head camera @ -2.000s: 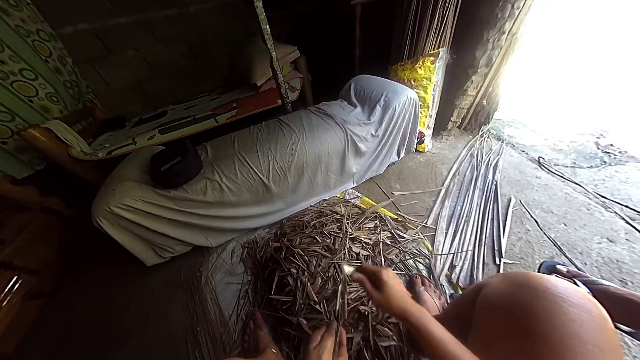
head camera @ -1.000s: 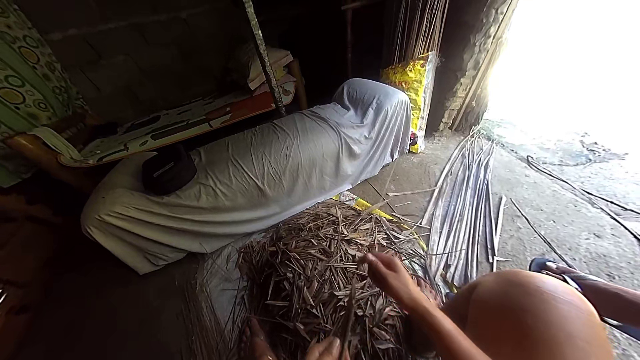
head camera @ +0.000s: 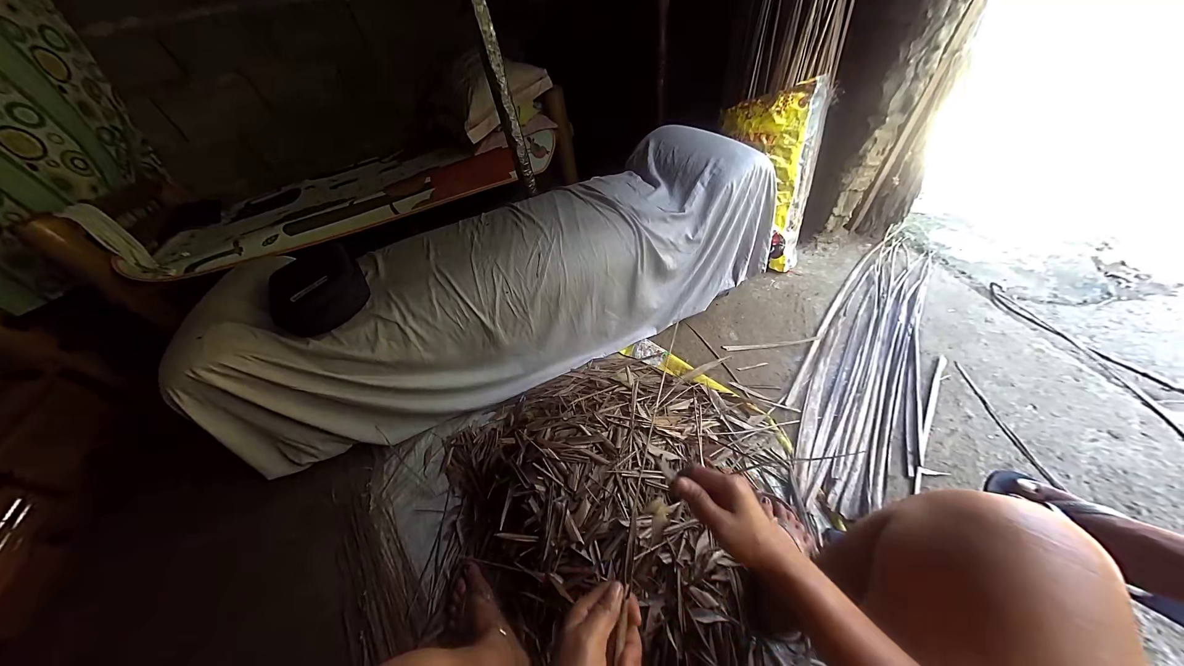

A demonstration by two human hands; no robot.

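A heap of dry brown leaf scraps (head camera: 601, 481) lies on the floor before me. My right hand (head camera: 731, 513) hovers over its right side, fingers bent together; a small pale scrap shows by the fingertips, and whether I hold it is unclear. Low in the view, my left hand (head camera: 601, 624) has its thumb and fingers pinched around a thin strip (head camera: 622, 629) at the heap's near edge. My bare foot (head camera: 481, 601) is left of that hand, and another foot (head camera: 786, 523) shows beyond my right wrist.
Behind the heap stretches a long form under a grey cloth (head camera: 518, 277), with a black cap (head camera: 319, 291) on it. Long pale strips (head camera: 860, 370) lie on the concrete at right. A yellow sack (head camera: 786, 166) stands near the doorway. Another person's sandalled foot (head camera: 1045, 490) is at right.
My right hand has shifted only slightly above the heap. The pale piece at its fingertips two seconds ago was bright and is hard to see one second ago.
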